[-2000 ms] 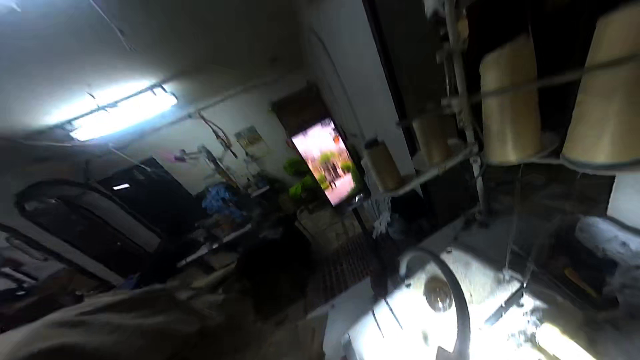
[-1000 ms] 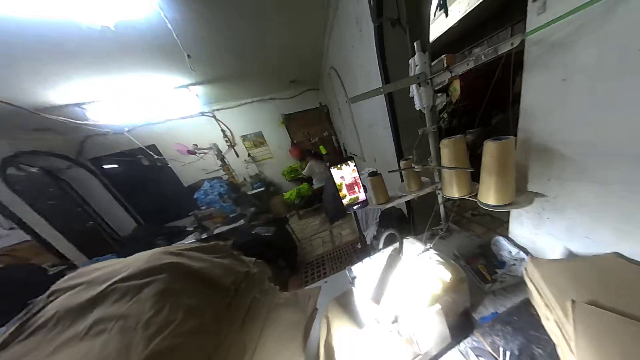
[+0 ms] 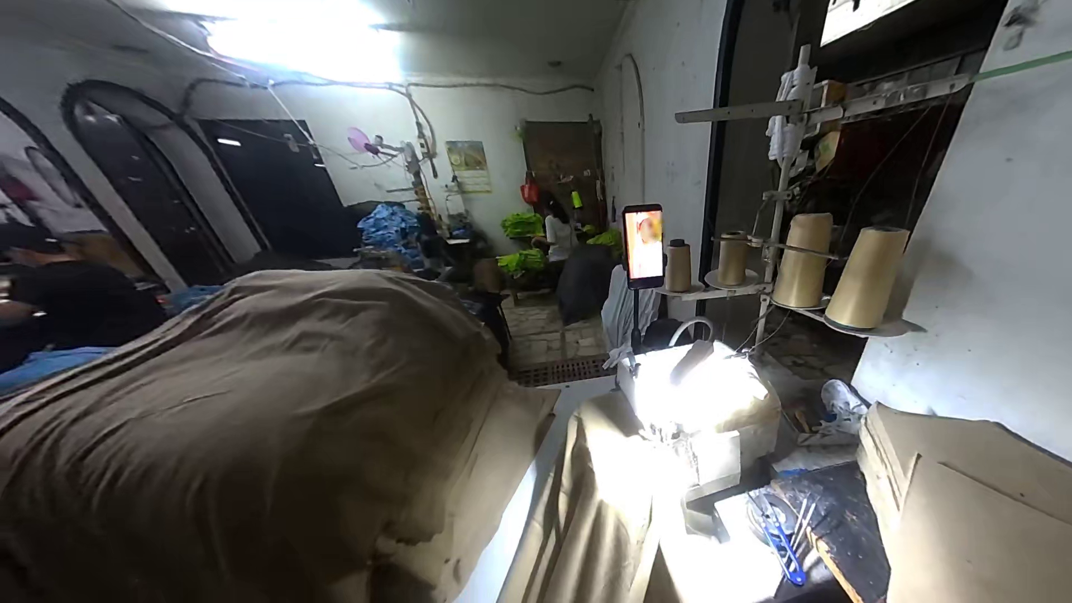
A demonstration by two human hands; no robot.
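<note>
Neither my left hand nor my right hand shows in the head view. An industrial sewing machine (image 3: 699,394), partly washed out by its bright lamp, stands right of centre. Khaki fabric (image 3: 578,494) runs from beside the machine down over the white table edge. To the left lies a large heap of brown fabric (image 3: 276,402). Blue-handled thread snips (image 3: 783,548) and thin metal tools lie to the right of the machine. Stacked khaki cut pieces (image 3: 980,502) lie at the lower right. What is under the machine's needle is lost in glare.
Cones of tan thread (image 3: 804,261) stand on a thread stand behind the machine. A lit phone (image 3: 643,247) is mounted upright beside them. One person in black (image 3: 79,289) is at the far left; another person (image 3: 559,230) is at the back near green fabric (image 3: 523,224).
The view has swung and levelled strongly, bringing the brown heap and the stacked khaki pieces more fully into sight. No hand is plain in the earlier frames.
</note>
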